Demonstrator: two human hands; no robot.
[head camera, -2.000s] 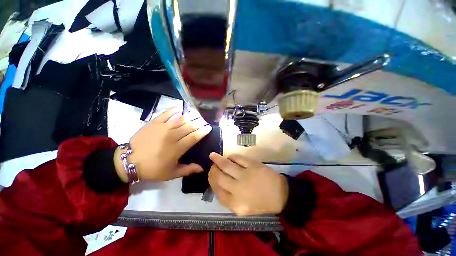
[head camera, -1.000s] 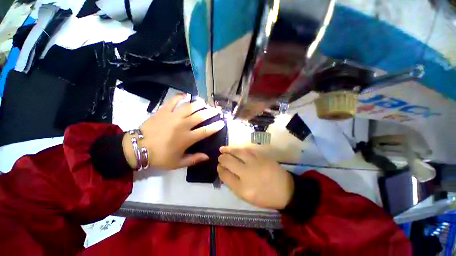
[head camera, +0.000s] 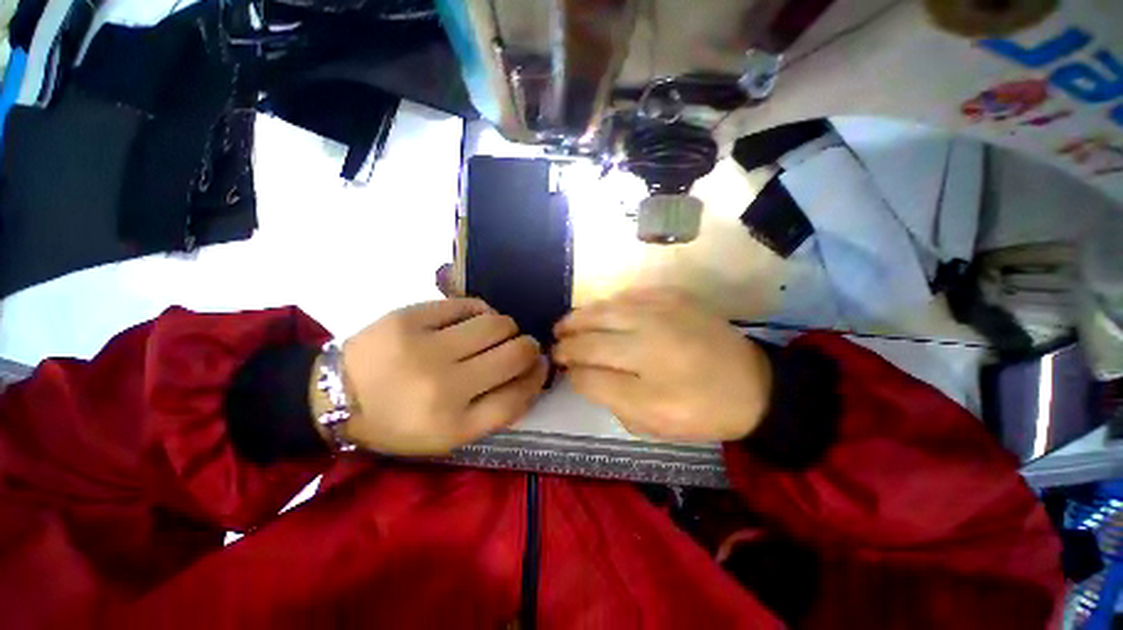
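Observation:
A black rectangular cut piece (head camera: 517, 234) lies flat on the machine bed, its far end at the presser foot and needle area (head camera: 569, 150) under the bright light. My left hand (head camera: 446, 375) grips its near left end, fingers curled over the fabric. My right hand (head camera: 665, 367) pinches the near right corner with the fingertips, which almost touch my left fingers. The near end of the piece is hidden under both hands. The white sewing machine head (head camera: 850, 74) stands above, with its cream-tipped tension knob (head camera: 670, 218).
Black cut pieces (head camera: 86, 185) lie at left on the white table (head camera: 357, 234). Pale and black strips (head camera: 850, 185) lie right of the needle. A dark shiny rectangle (head camera: 1028, 400) is at right, a blue basket (head camera: 1094, 542) lower right. A measuring strip (head camera: 603, 460) edges the table.
Both hands have moved toward the front edge, and my left hand has drawn back from the needle to the near end of the piece. More of the black piece shows. The camera view has shifted.

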